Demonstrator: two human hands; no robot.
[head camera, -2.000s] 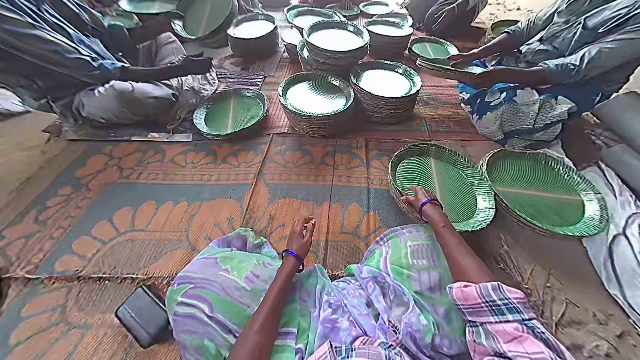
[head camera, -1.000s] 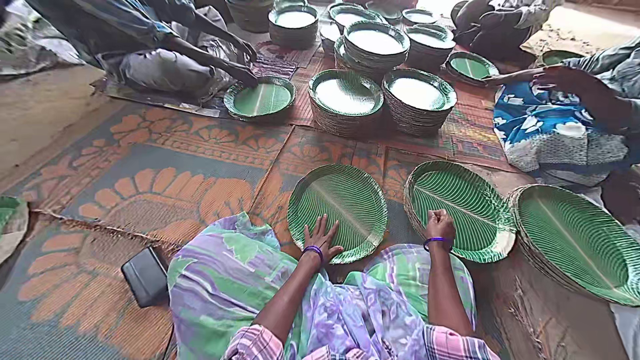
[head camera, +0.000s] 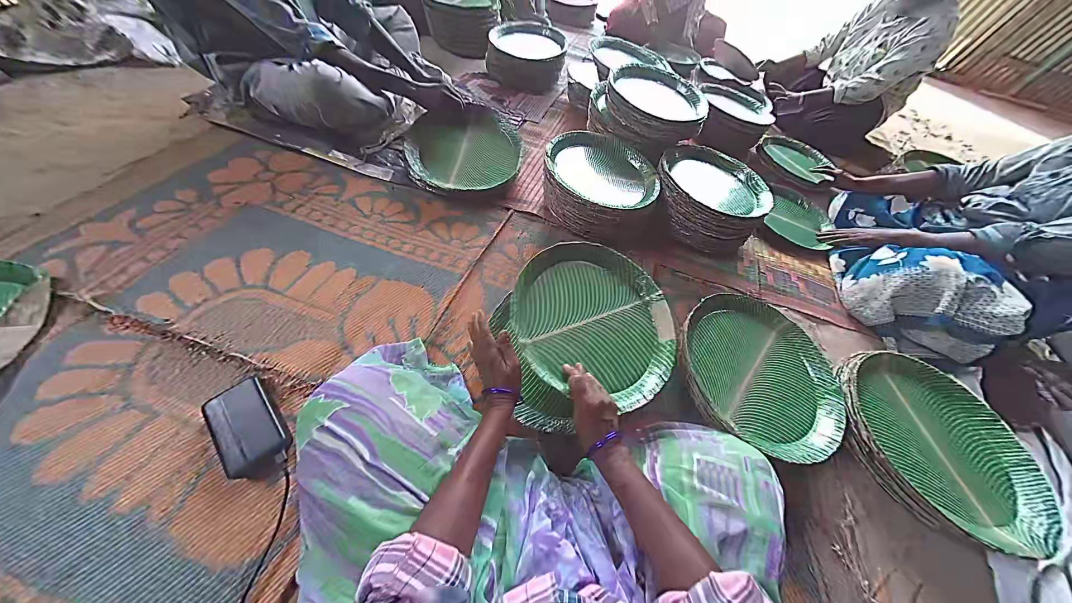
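A round green leaf-patterned plate (head camera: 586, 322) is tilted in front of me, overlapping a second green plate (head camera: 536, 406) beneath it. My right hand (head camera: 593, 406) grips the upper plate at its near rim, thumb over the green face. At the left edge of the two plates, my left hand (head camera: 496, 362) is upright with fingers raised; whether it bears on a rim is unclear. Right of them lies a stack of similar plates (head camera: 764, 377), and beyond it another stack (head camera: 950, 452).
Tall plate stacks (head camera: 601, 180) stand ahead on the patterned mat (head camera: 335, 310). A black box with a cable (head camera: 245, 427) lies left of my knee. One person (head camera: 335, 92) sits front left, another (head camera: 988, 209) at the right, each reaching to plates; more people sit behind.
A second plate now overlaps the one that lay alone before me a second ago. My right hand has moved from the nearer right stack onto it. My left hand has shifted to the plates' left edge.
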